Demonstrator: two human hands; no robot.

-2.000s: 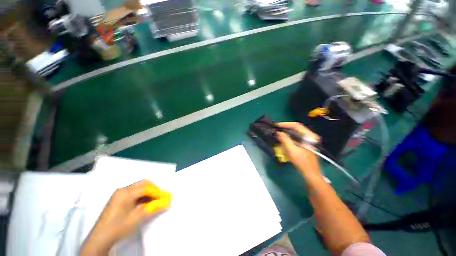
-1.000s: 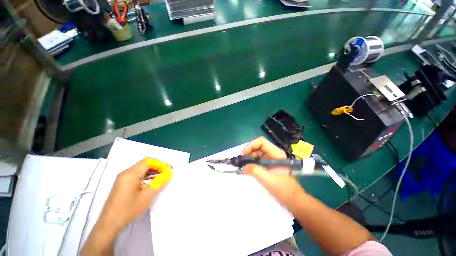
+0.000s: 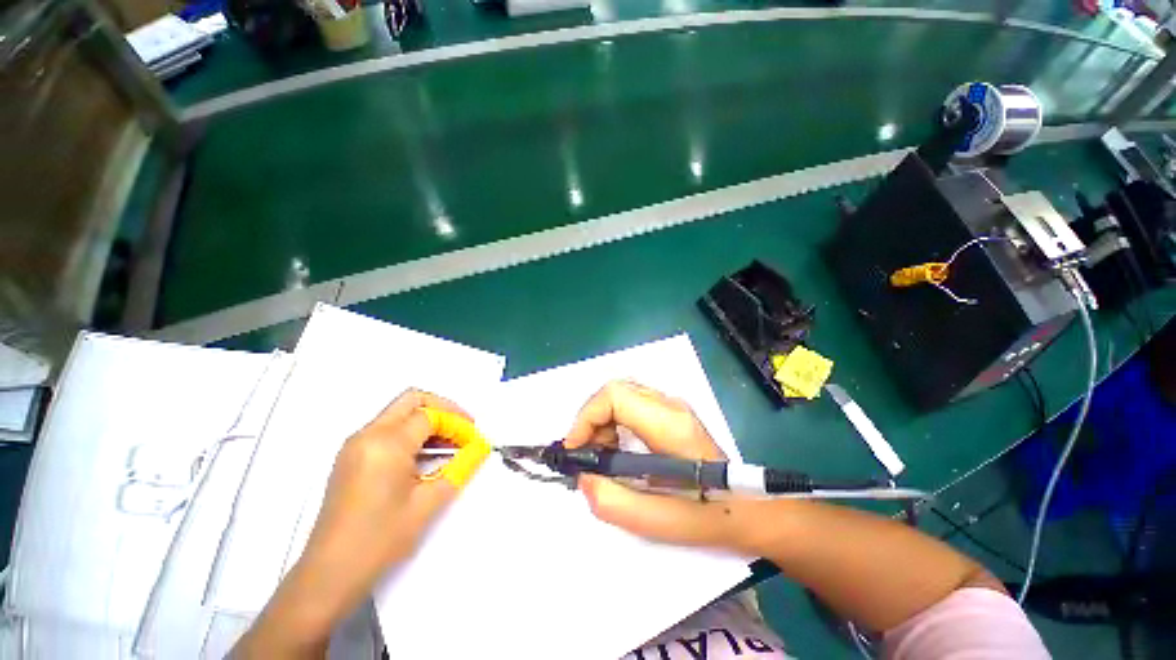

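My right hand (image 3: 658, 471) holds the black soldering iron (image 3: 645, 467) like a pen, its tip pointing left. My left hand (image 3: 387, 484) wears yellow finger cots (image 3: 457, 442) on thumb and finger, which pinch a thin white cable (image 3: 435, 453). The iron's tip is right beside the pinched fingertips, over the white back of a solar panel (image 3: 555, 580) on a pile. Whether the tip touches the cable or the panel I cannot tell.
More white panels with cables (image 3: 168, 477) lie fanned at the left. A black iron stand (image 3: 761, 316) with a yellow sponge (image 3: 802, 373), a white strip (image 3: 867, 432), the black solder station (image 3: 929, 284) and a solder reel (image 3: 999, 120) stand at the right. A green conveyor (image 3: 516, 142) runs behind.
My right hand has brought the iron from the stand leftward over the panel, and its tip now meets my left fingertips. My left hand has moved slightly right. The camera view has shifted.
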